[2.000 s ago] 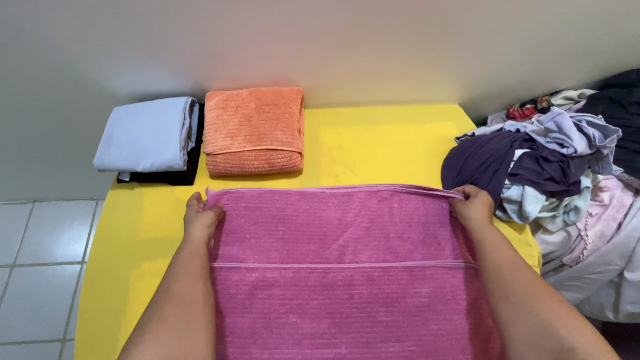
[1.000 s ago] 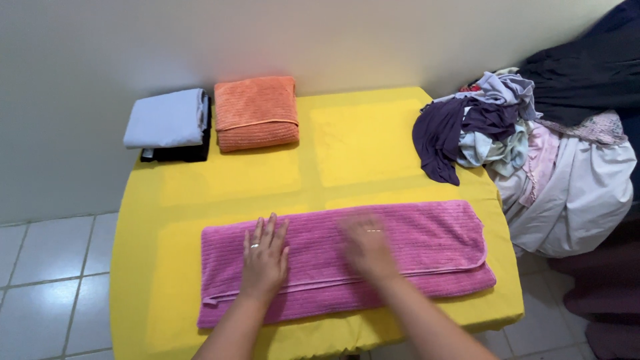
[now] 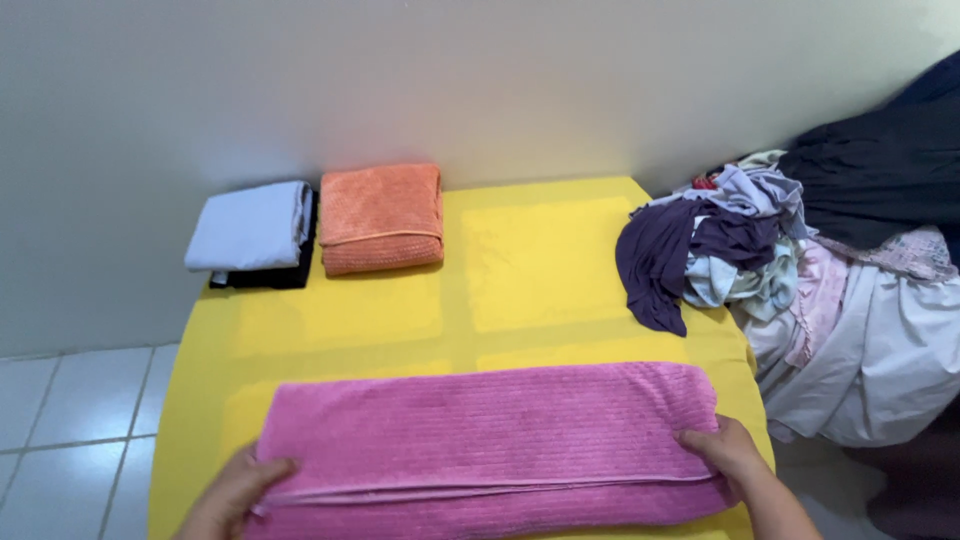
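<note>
A pink ribbed towel, folded into a long band, lies along the near side of a table with a yellow cover. My left hand grips its left end, thumb on top and fingers underneath. At the other end my right hand holds the edge the same way. A hemmed edge runs lengthwise across the towel's lower part. Farther back sits a folded orange towel, and left of it a folded light grey cloth rests on a folded black cloth.
Crumpled clothes, with a dark purple garment among them, are heaped on the table's right corner. Beside it hang a white cloth and a black garment. A wall stands behind the table, and floor tiles show at left.
The pink towel was held up by its top edge, then lay folded with both hands flat on it. Since then my hands have moved apart to its two ends and gripped them.
</note>
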